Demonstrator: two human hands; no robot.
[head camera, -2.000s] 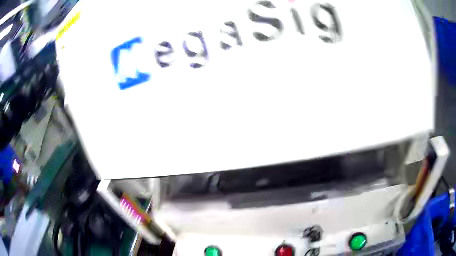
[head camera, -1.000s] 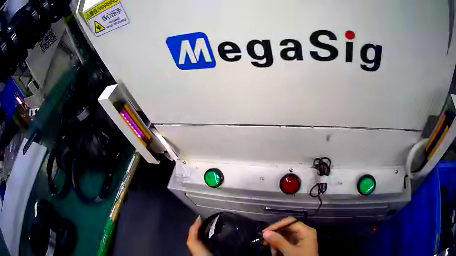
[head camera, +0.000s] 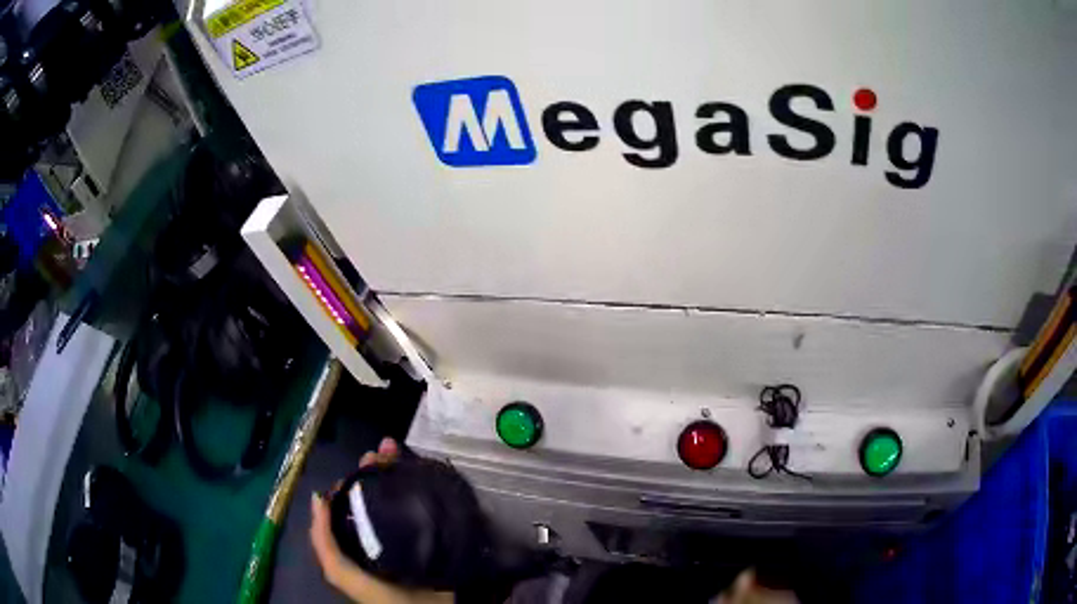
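Black headphones show at the bottom edge, an ear cup (head camera: 419, 519) with a white label strip (head camera: 364, 522) facing up. My left hand (head camera: 337, 566) is wrapped around this ear cup from the left, fingertips at its top. My right hand (head camera: 756, 588) is blurred and cut off by the bottom edge, beside a dark, blurred shape; whether it grips anything is unclear. The white MegaSig test chamber (head camera: 661, 248) stands in front with its lid down. Its ledge has two green buttons (head camera: 519, 425) and a red button (head camera: 702, 445).
A thin coiled black cable (head camera: 779, 407) hangs right of the red button. White side bars flank the lid, the left one (head camera: 313, 289) with a pink-orange strip. Several black headphones (head camera: 219, 378) lie on the green mat at left. A blue tote (head camera: 992, 519) stands at right.
The lid has come down over the dark opening. Both hands and the headphones came into view; since then the ear cup moved left. My right hand left the cup's side and moved down and right.
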